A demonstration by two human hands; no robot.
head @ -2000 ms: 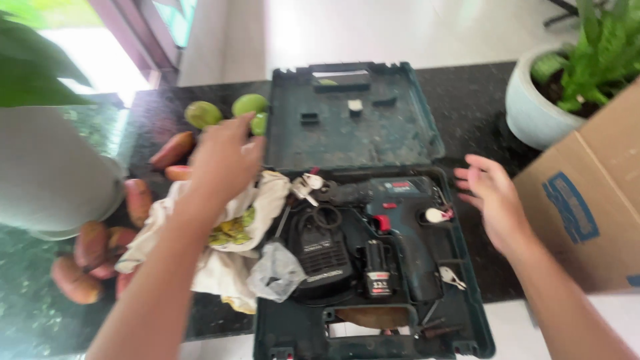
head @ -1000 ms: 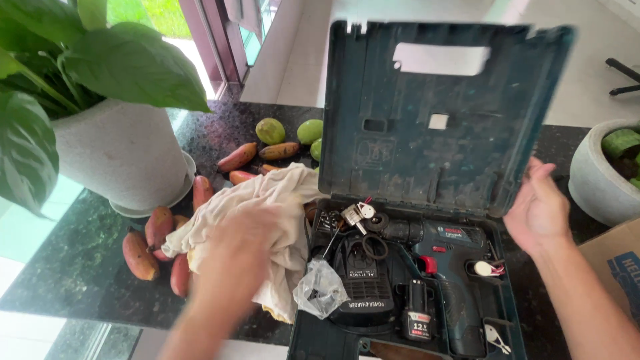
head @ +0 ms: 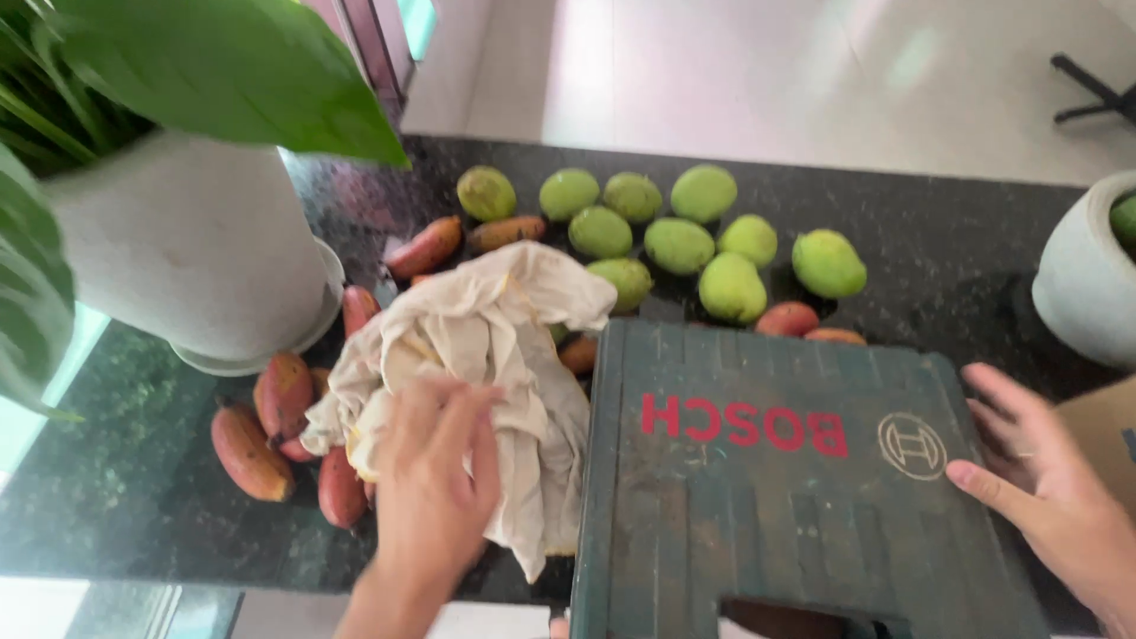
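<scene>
The Bosch tool case [head: 763,497] lies with its lid down at the lower right, hiding the drill and charger. My right hand [head: 1047,479] is at its right edge, thumb on the lid's edge and fingers apart. Over the crumpled cream cloth [head: 497,355], left of the case, is my left hand [head: 439,453], blurred; whether it touches the cloth I cannot tell. Red bananas [head: 248,453] lie left of and behind the cloth. Several green mangoes [head: 679,247] lie behind the cloth and case, with reddish fruit [head: 786,318] by the case's back edge.
A large pale plant pot [head: 195,240] on a saucer stands at the left, its leaves reaching over the dark stone counter [head: 932,257]. At the right are another pale pot [head: 1087,275] and a cardboard box [head: 1100,435].
The case lid, raised one second ago, has come down over the drill, charger and battery. My right hand has stayed by the case's right side. The view has shifted, showing more mangoes.
</scene>
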